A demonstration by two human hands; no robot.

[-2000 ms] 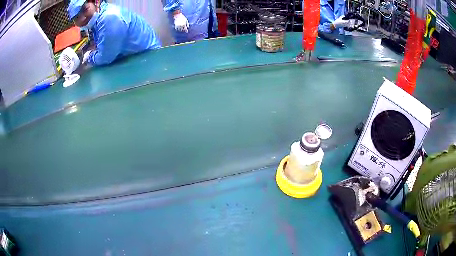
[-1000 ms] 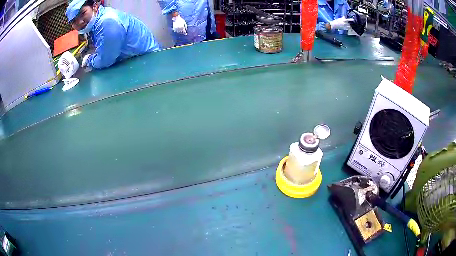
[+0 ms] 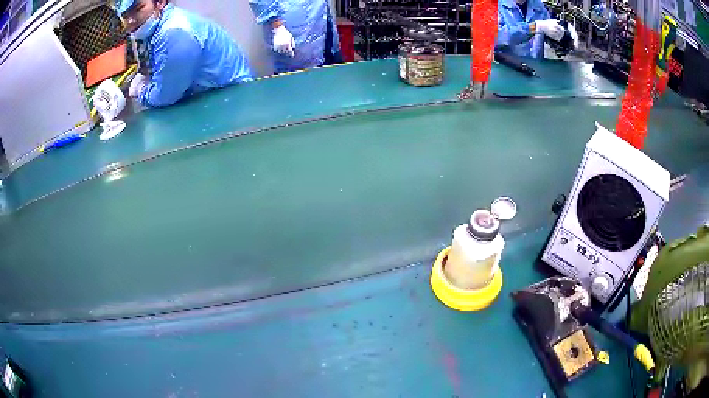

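Neither of my hands is in the picture. A whitish bottle (image 3: 474, 256) with its round flip lid open stands upright in a yellow round holder (image 3: 466, 297) on the near worktop. To its right, a soldering iron (image 3: 612, 326) with a blue-black handle and yellow cable end rests in a black stand (image 3: 538, 317). A small yellowish sponge (image 3: 574, 354) lies in the stand's tray. A white ionizing air blower (image 3: 609, 210) with a round black grille stands behind the iron stand.
A green fan (image 3: 678, 299) is at the right edge. The green belt (image 3: 256, 210) crosses the view. Beyond it are a brownish jar (image 3: 420, 64), a small white fan (image 3: 109, 107), red-wrapped posts (image 3: 483, 43) and several people in blue smocks. A dark item (image 3: 11, 379) shows at lower left.
The view has shifted very slightly. The person at far left has turned and lowered their head. The gloved hands at far right have moved with a dark item. The bench items have not moved.
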